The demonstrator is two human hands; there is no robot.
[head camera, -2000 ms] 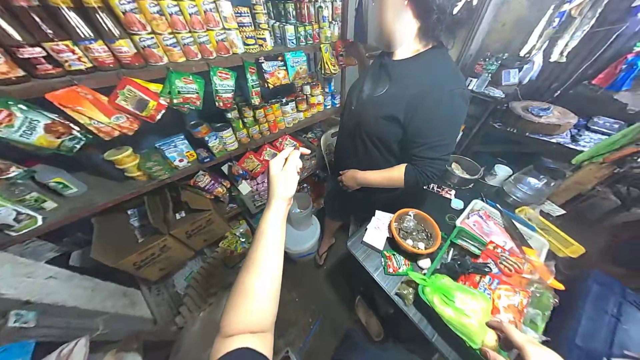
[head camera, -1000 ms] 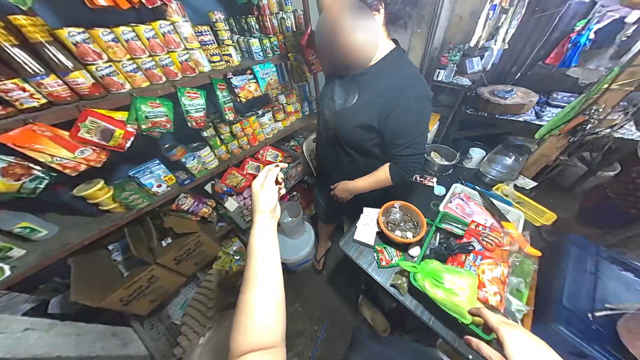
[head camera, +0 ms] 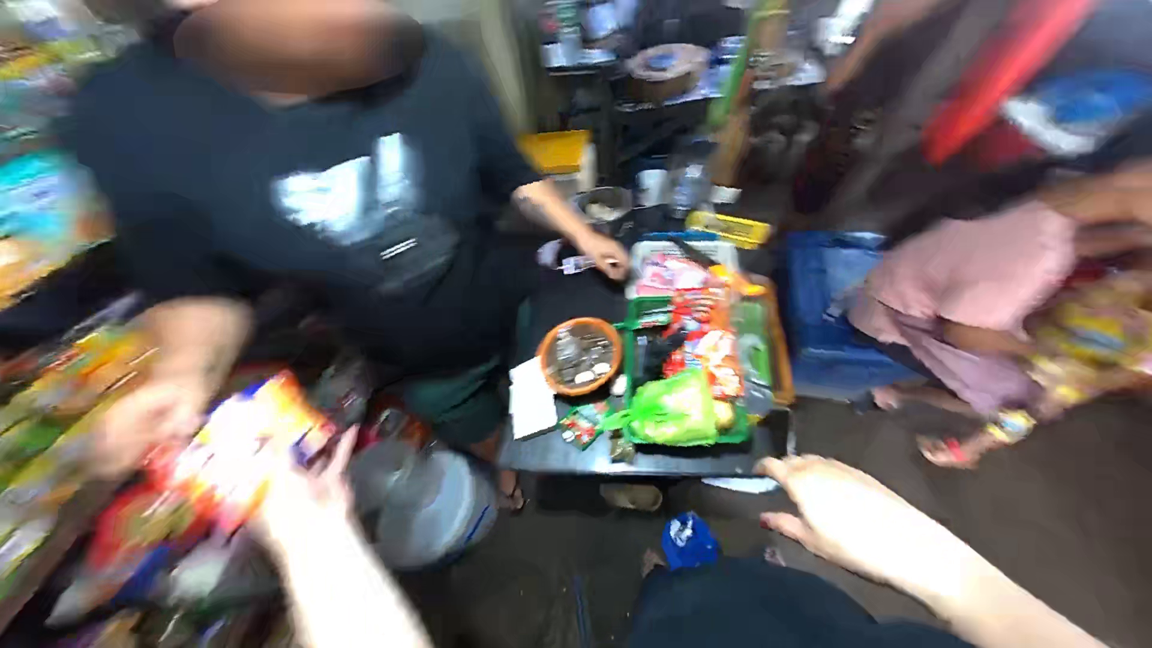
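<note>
My left hand [head camera: 310, 490] is blurred at lower left, at the near side of a bright red, white and orange packet [head camera: 247, 441]; the grip cannot be made out. Another person's hand [head camera: 157, 418] is at the packet's far left side. My right hand [head camera: 819, 495] reaches over the near right corner of the dark table [head camera: 558, 459], fingers apart, holding nothing. Nearby on the table, a light green plastic bag [head camera: 675, 409] lies in a green basket [head camera: 634, 360] with red packets [head camera: 706, 337]. To its left is a clay-coloured bowl [head camera: 580, 355] of coins.
A person in a black shirt [head camera: 360, 207] stands across the table, one hand [head camera: 607, 256] near a white tray [head camera: 688, 243]. Shelved goods [head camera: 54, 432] fill the left side. A lidded white bucket [head camera: 436, 508] is on the floor. Another person in pink [head camera: 976, 279] is at right, near a blue bin [head camera: 823, 310].
The view has swung right and down. My left hand, raised before the shelves earlier, is now low beside the bright packet. The person in black now has an arm out toward that packet.
</note>
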